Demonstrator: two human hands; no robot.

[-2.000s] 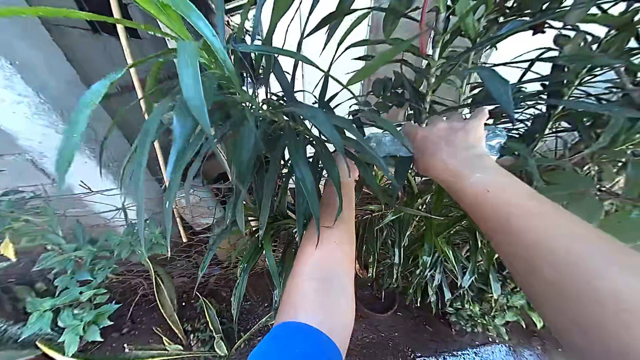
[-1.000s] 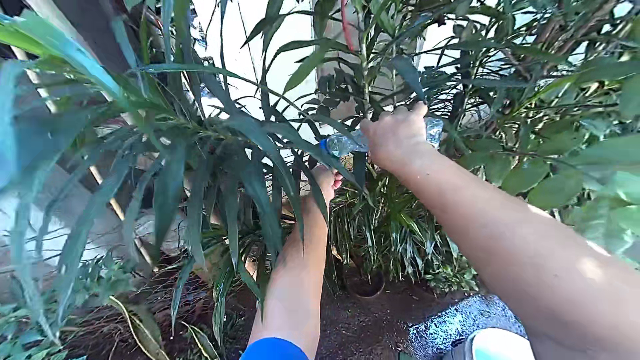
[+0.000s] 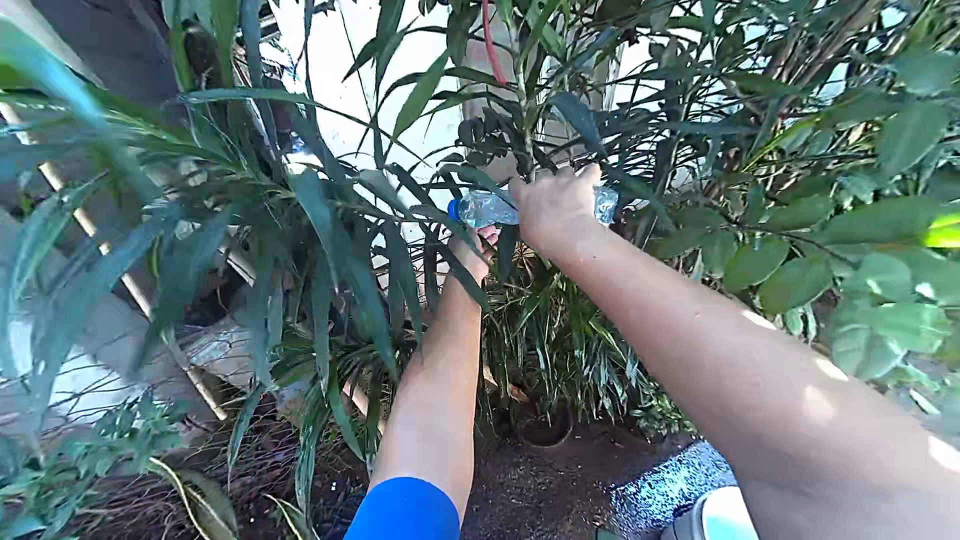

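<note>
My right hand [image 3: 556,202] is closed around a clear plastic bottle [image 3: 484,208] that lies about level, its blue cap [image 3: 453,210] pointing left. Just below the cap end is my left hand [image 3: 474,251], partly covered by long narrow leaves [image 3: 352,262]; its fingers show only in part, and whether it grips anything cannot be made out. Leafy stems stand behind and around both hands. A blue sleeve [image 3: 409,510] covers the upper part of my left arm.
A thin pole [image 3: 139,292] leans at the left. Broad-leaved branches [image 3: 810,262] crowd the right side. Dark soil with a round pot rim [image 3: 546,431] lies below, and a whitish container [image 3: 724,517] stands at the bottom right. A red strip [image 3: 491,45] hangs at the top, before a pale wall [image 3: 360,112].
The view has shifted, bringing the whitish container into sight. The bottle's blue cap, not visible two seconds ago, now shows among the leaves. My right hand still holds the bottle.
</note>
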